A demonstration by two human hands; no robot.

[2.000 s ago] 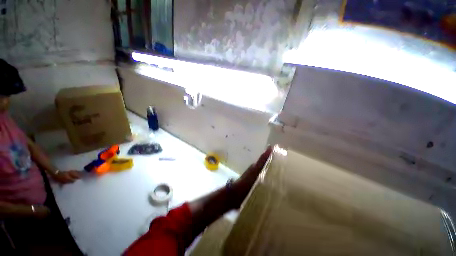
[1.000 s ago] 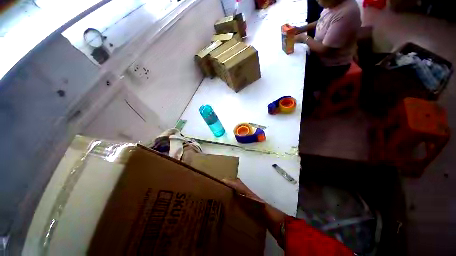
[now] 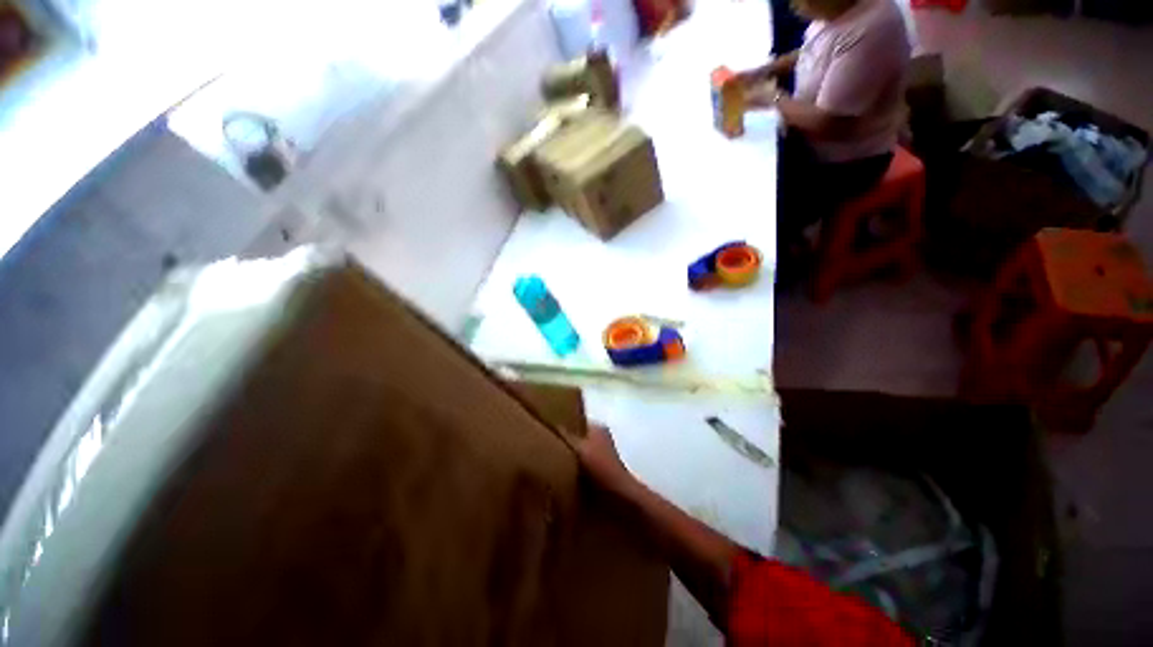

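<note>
A large brown master carton fills the lower left of the view, tilted and blurred, with glossy clear tape along its pale upper face. My right hand is on the carton's right side near its edge; its fingertips are partly hidden. My red sleeve comes in from the lower right. My left hand is not in view. Part of another brown cardboard piece shows just behind the carton.
Bench holds a thin knife-like tool, turquoise bottle, tape dispensers and small cartons. Right: open waste carton, orange stool. A seated person holds an orange box.
The view has swung from the bench's other end, and my left arm has left it. Since one second ago the carton has risen and tilted, its print no longer showing; my right hand stays on it.
</note>
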